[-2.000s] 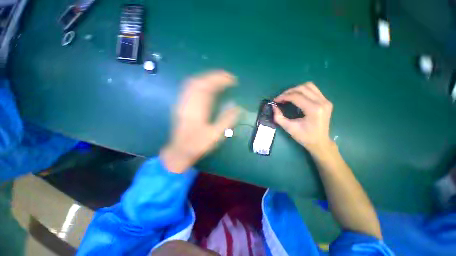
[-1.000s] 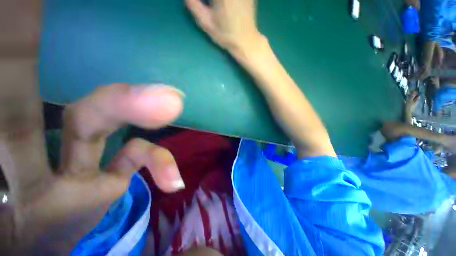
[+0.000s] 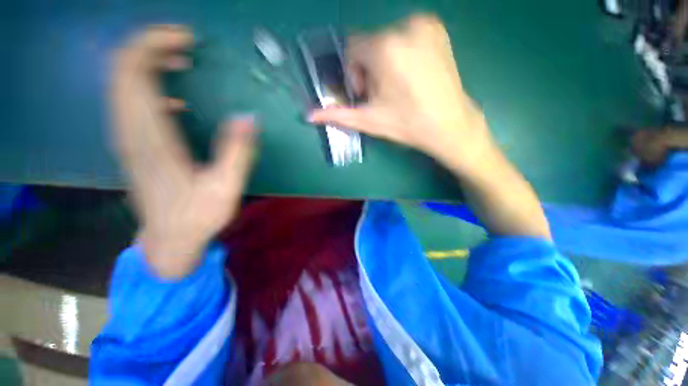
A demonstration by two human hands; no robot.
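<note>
A blurred phone assembly (image 3: 344, 142) lies on the green bench top in front of me, its white lower section toward me and its dark upper section away from me. My right hand (image 3: 407, 90) is over its right side, thumb across the middle and fingers curled at the upper section; its grip is blurred. My left hand (image 3: 181, 143) is off to the left, fingers and thumb apart, holding nothing visible. A small pale piece (image 3: 269, 47) lies left of the phone's upper end, too blurred to identify.
The bench's front edge (image 3: 302, 197) runs just before my body. At the far right are another person's hand (image 3: 658, 142) and blue sleeve, with blurred white and dark parts (image 3: 653, 64) beyond. A cardboard box (image 3: 68, 320) is below at the lower left.
My left hand has moved from close before the camera back over the bench. My right hand, earlier at the top edge, shows fully with the phone. The view has shifted.
</note>
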